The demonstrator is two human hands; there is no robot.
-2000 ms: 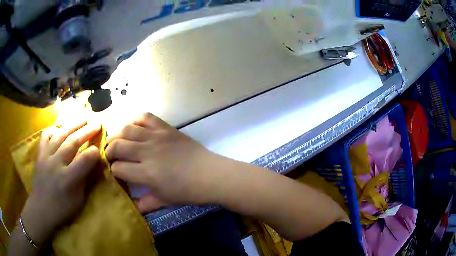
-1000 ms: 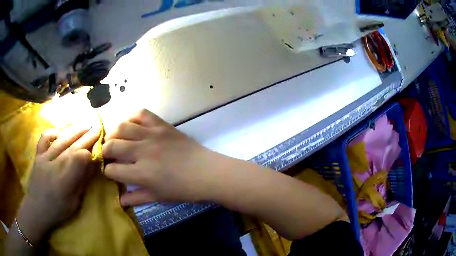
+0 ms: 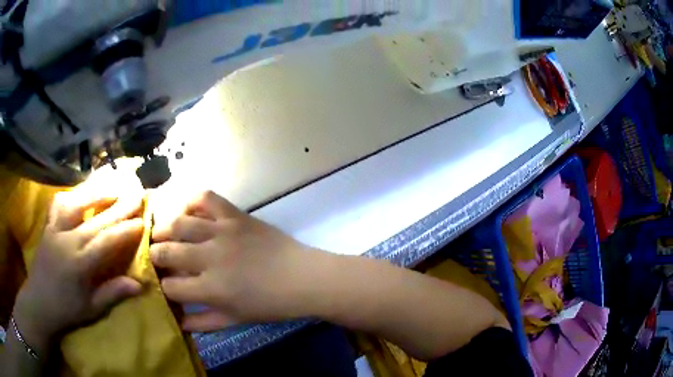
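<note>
Mustard-yellow cloth (image 3: 125,339) lies at the left of the machine table and hangs over its front edge. My left hand (image 3: 81,265) lies on top of it with fingers spread toward the needle area. My right hand (image 3: 221,258) holds the cloth's right edge with its fingertips, just below the needle area. The white sewing machine head (image 3: 310,37) stands above, with blue lettering. Its lamp makes a strong glare around the presser foot, so the needle and stitch are hidden. A dark round spot (image 3: 153,171) shows beside the foot.
A ruler strip (image 3: 443,230) runs along the table's front edge. A small metal tool (image 3: 483,90) and an orange-red coil (image 3: 547,85) lie at the right. A blue crate (image 3: 509,294) holds a pink bundle (image 3: 553,221) with yellow strips. A red object (image 3: 605,193) stands behind it.
The cloth has been drawn up toward the machine, and less of it shows left of my left hand. The left thumb has moved away from the cloth's edge. The whole view has shifted slightly.
</note>
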